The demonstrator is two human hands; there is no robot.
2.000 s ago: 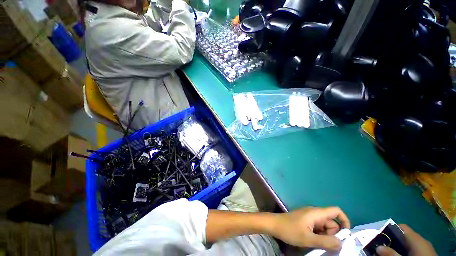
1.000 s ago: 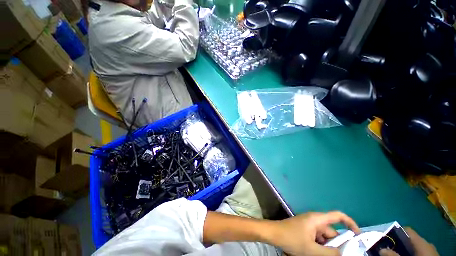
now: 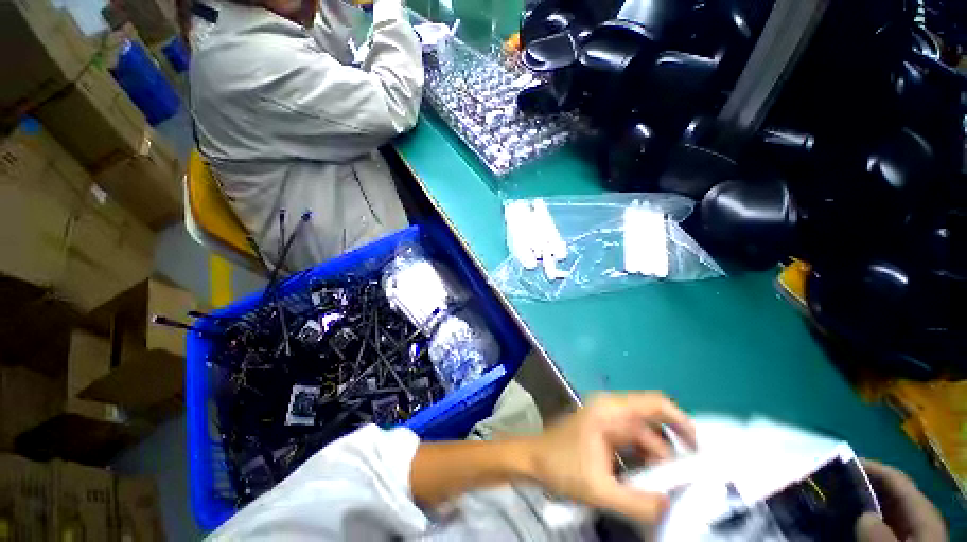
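Note:
A white housing (image 3: 742, 461) with a black part (image 3: 822, 503) in its open frame is at the bottom right, blurred and cut off by the lower edge. My left hand (image 3: 610, 450) is at the housing's left side, thumb and fingers around its edge, with the contact partly blurred. My right hand (image 3: 901, 508) holds the housing's right side by the black part and is cut off by the lower edge.
A blue bin (image 3: 198, 423) of tangled black cables (image 3: 329, 360) and bagged parts (image 3: 419, 291) stands left of the bench (image 3: 679, 349). A clear bag of white pieces (image 3: 645, 241), a component tray (image 3: 498, 116) and heaped black shells (image 3: 748, 217) lie beyond. A seated coworker (image 3: 297, 106) is at upper left.
The housing has been raised and turned, showing more of its white side. My left hand has moved up and slightly left with it. My right hand has risen slightly.

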